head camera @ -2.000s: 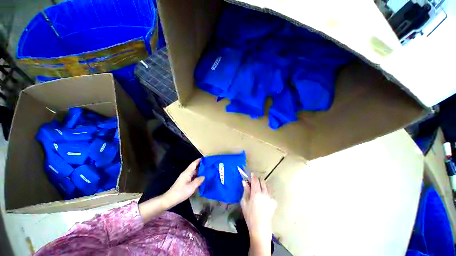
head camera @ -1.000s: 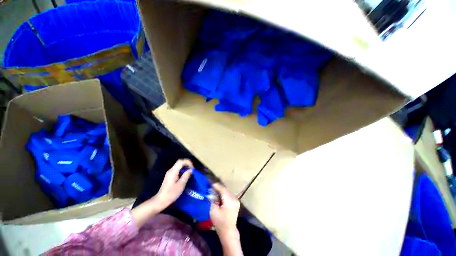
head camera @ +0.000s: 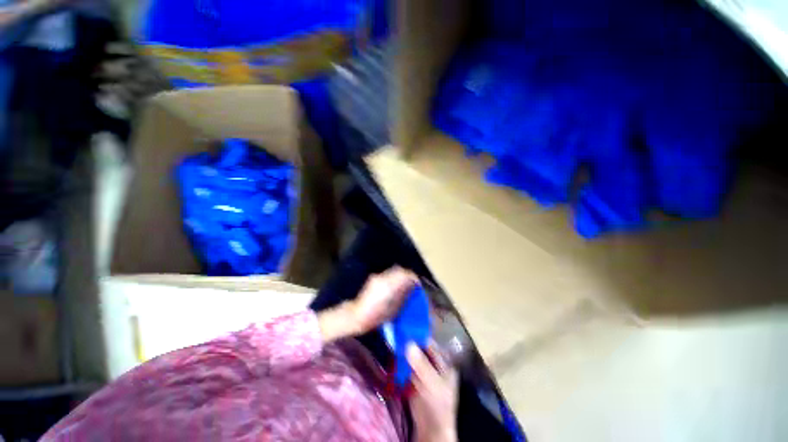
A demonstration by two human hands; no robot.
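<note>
The frame is blurred. A small blue sewn piece [head camera: 413, 326] is held over my lap, seen narrow and tilted, with a pale patch at its left edge. My left hand [head camera: 385, 299] grips its upper end. My right hand [head camera: 432, 385] is at its lower end, with fingers against the cloth. A bit of red [head camera: 397, 388] shows beside my right hand. Any snips in the right hand cannot be made out.
A large open carton [head camera: 518, 259] with a heap of blue pieces [head camera: 596, 129] lies at the right. A smaller carton [head camera: 147, 216] at the left holds more blue pieces [head camera: 231, 207]. A taped blue bin [head camera: 251, 24] and a dark crate [head camera: 361, 91] stand behind.
The view has swung left, so the cartons appear further right. The blue piece has turned from showing its logo face to a narrow, tilted view. Both hands stay on it.
</note>
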